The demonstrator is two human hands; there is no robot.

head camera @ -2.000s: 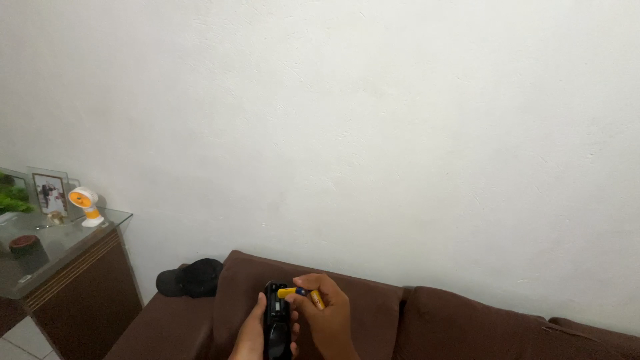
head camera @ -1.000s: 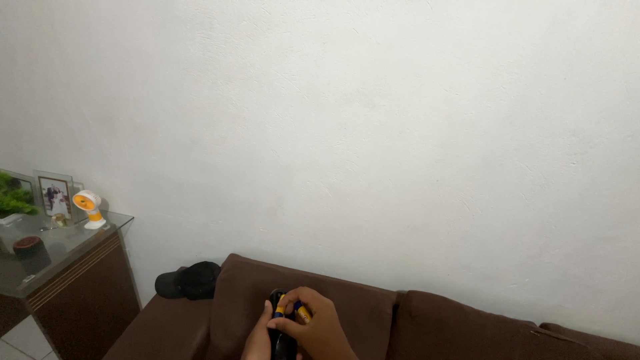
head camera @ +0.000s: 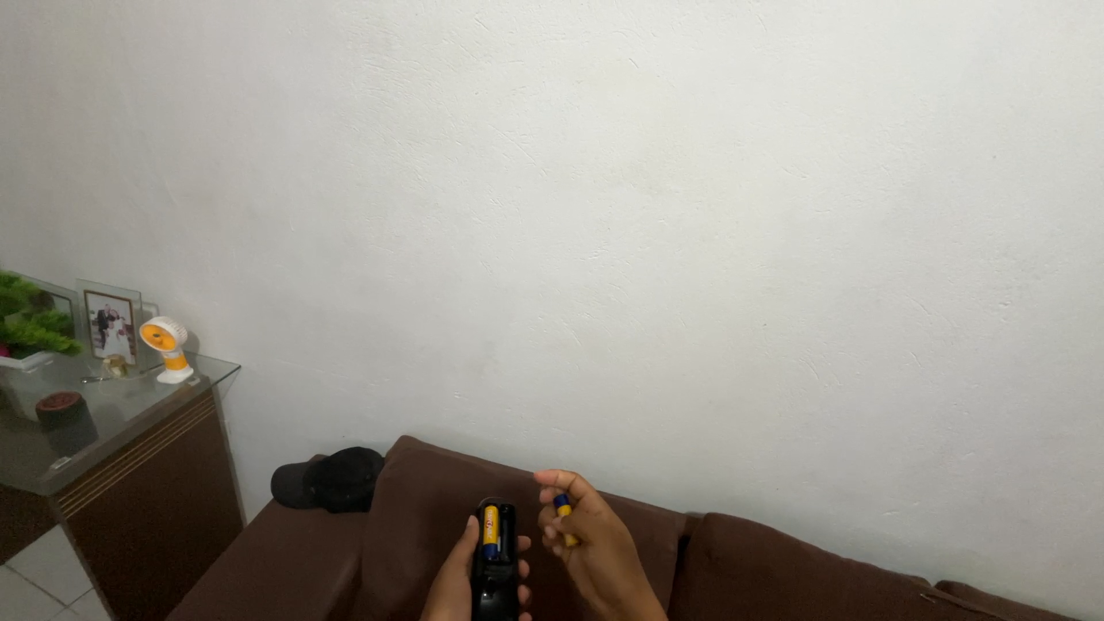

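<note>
Low in the head view, my left hand (head camera: pixel 455 573) holds a black remote control (head camera: pixel 495 586) upright, its battery compartment uncovered. A yellow and blue cylindrical battery (head camera: pixel 491 528) lies in the compartment's left slot; the right slot is bare. To the right of the remote and apart from it, my right hand (head camera: pixel 591 539) grips a second yellow and blue battery (head camera: pixel 565 517) between thumb and fingers, with the blue end up.
A brown sofa (head camera: pixel 431 483) runs along the white wall, with a black cap (head camera: pixel 332 479) on its left part. At the left, a glass-topped cabinet (head camera: pixel 147 414) bears a small fan (head camera: pixel 170 347), a framed photo (head camera: pixel 112 328), a plant (head camera: pixel 30 319) and a dark round object (head camera: pixel 65 418).
My right hand has moved away from the remote to the right, still holding one battery. The other battery now shows in the left slot.
</note>
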